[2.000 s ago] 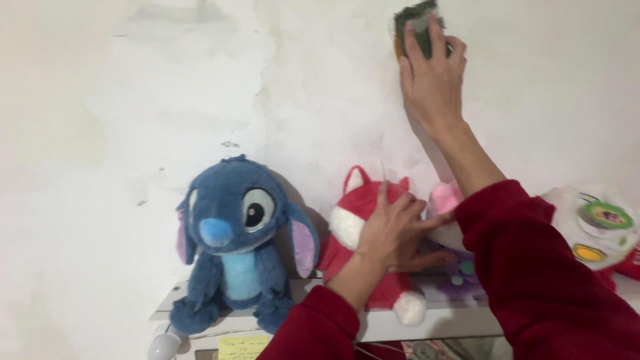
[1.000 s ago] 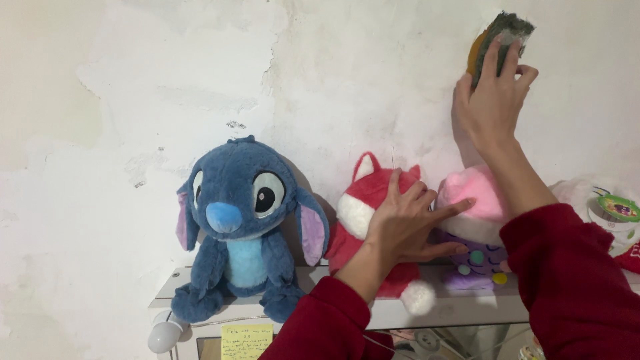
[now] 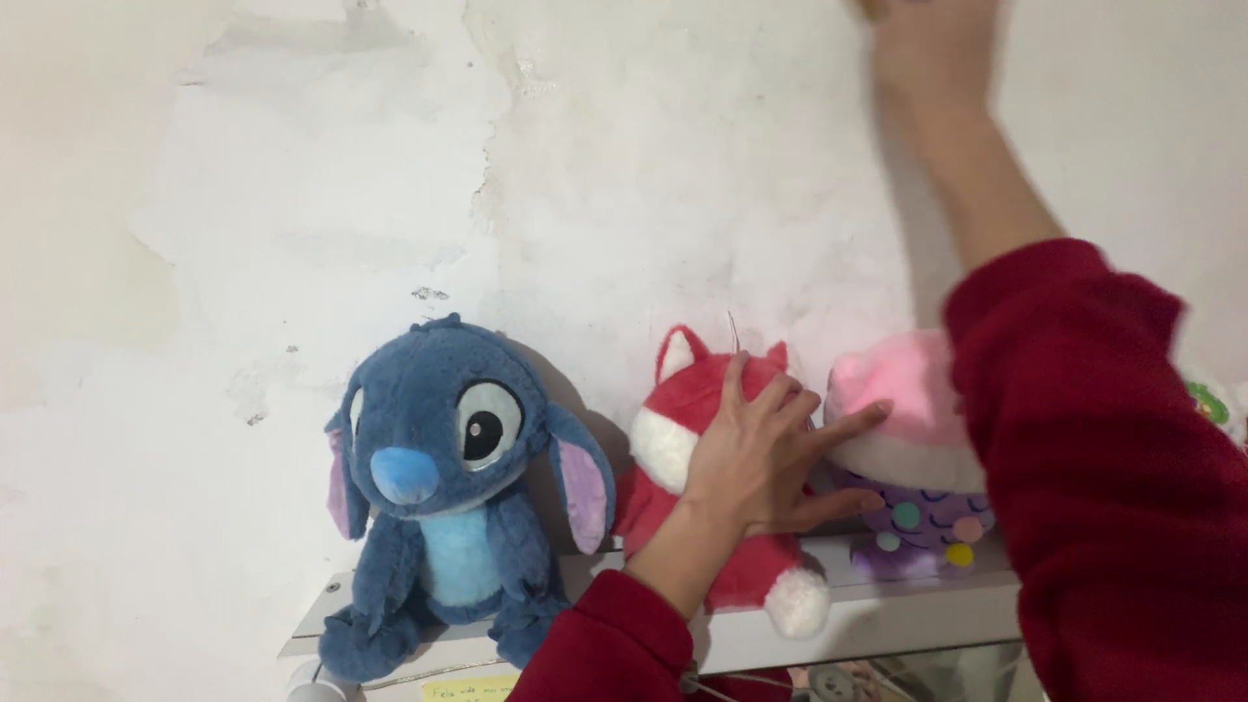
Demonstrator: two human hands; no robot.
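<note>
My left hand lies spread over the face of a red and white fox plush toy, its fingers apart and one fingertip by a pink and purple plush toy. Raised against the wall, my right hand is blurred and cut off by the top edge, so its fingers are mostly hidden. Only a small yellowish-brown bit of a thing shows beside it. A blue Stitch plush toy sits to the left of the fox.
The toys sit on a white shelf against the wall, whose paint is patchy and cracked. A white plush toy is partly visible at the far right. Below the shelf's left end are a white rounded object and a yellow handwritten note.
My right hand, seen earlier pressing a dark green and yellow pad to the wall, has gone up to the frame's top edge. My left hand stays on the fox toy.
</note>
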